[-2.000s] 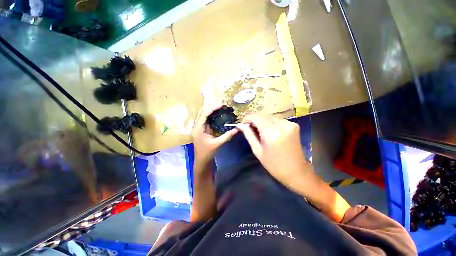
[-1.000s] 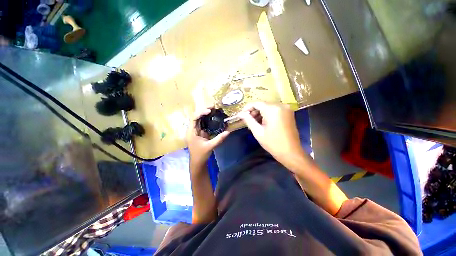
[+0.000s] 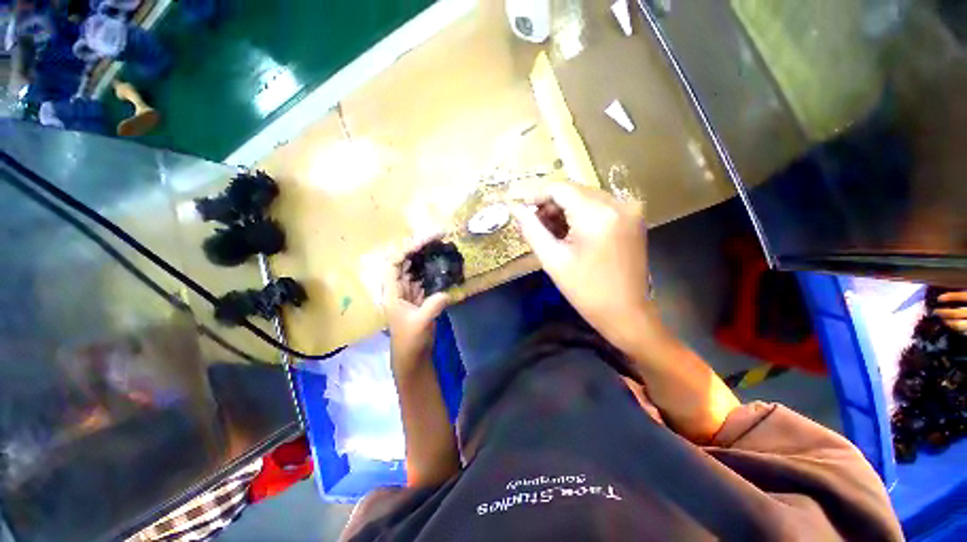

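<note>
My left hand (image 3: 408,302) holds a black spiky hair piece (image 3: 435,268) at the front edge of the tan bench, with its dark hollow side showing. My right hand (image 3: 583,249) is over the bench to the right, fingers pinched beside the small white glue dish (image 3: 489,219). The thin applicator stick is barely visible at the fingertips. A dark brown-black thing shows inside the curled right fingers. Wet spots surround the dish.
Black hair pieces (image 3: 246,241) stand at bench left near a black cable (image 3: 170,265). A white bottle (image 3: 527,19) and white cones (image 3: 619,115) lie at right. Dark panels flank the bench. Blue bins (image 3: 456,371) are below; another person's hand (image 3: 952,309) is at the right bin.
My right hand has moved away from the hair piece to the glue dish. My left hand and the piece are slightly farther left. The view has shifted; another person's hand now shows at right.
</note>
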